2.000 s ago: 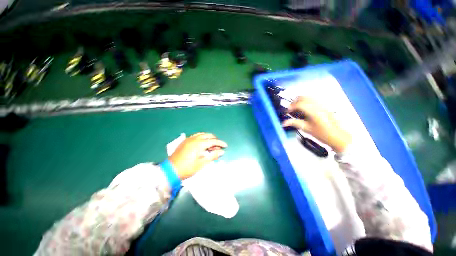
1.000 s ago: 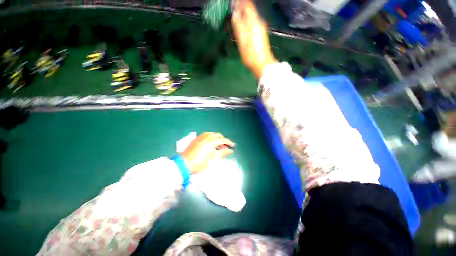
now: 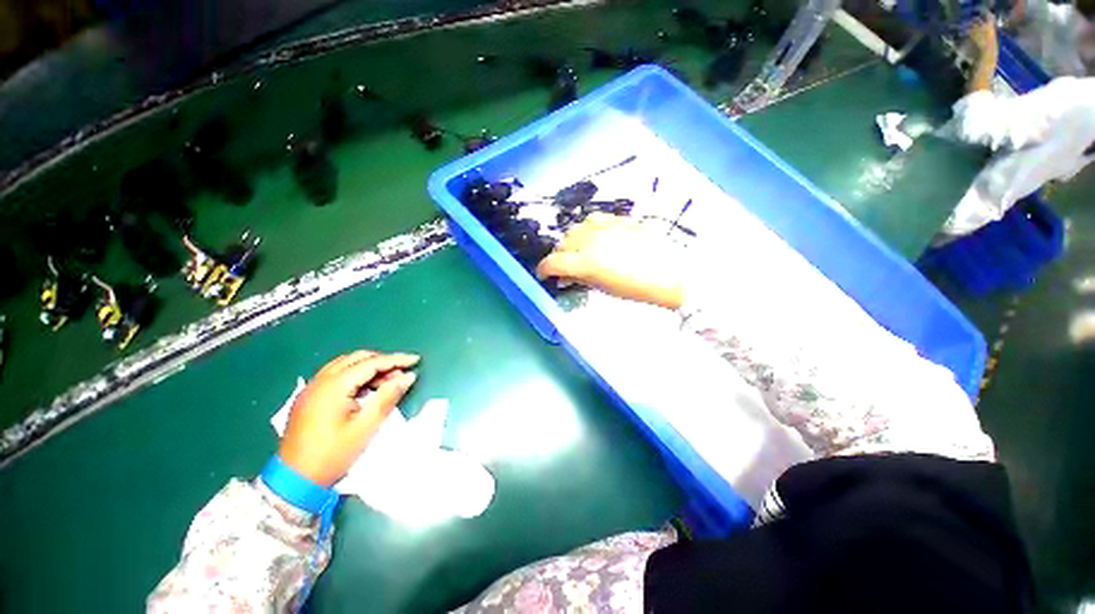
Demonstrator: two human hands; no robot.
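My right hand point(image 3: 610, 260) is inside the blue tray point(image 3: 829, 228), over its far left part, at a pile of black adapters with cords point(image 3: 510, 222). Its fingertips touch a black piece; whether they grip it is hidden. The pile lies on the white liner point(image 3: 672, 372). My left hand point(image 3: 340, 414) rests on the green bench on a crumpled white cloth point(image 3: 420, 474), fingers curled. A small dark thing shows between its thumb and fingers; what it is cannot be told.
A worn white strip point(image 3: 240, 324) divides the bench from the green belt point(image 3: 396, 96). The belt carries circuit boards with yellow parts point(image 3: 216, 278) and black pieces. At the upper right another person's sleeve point(image 3: 1033, 132) shows beside a blue bin point(image 3: 1003, 252).
My right hand has come back from beyond the belt's far side into the blue tray. The view has turned, so the tray shows nearer the middle. My left hand stays on the cloth.
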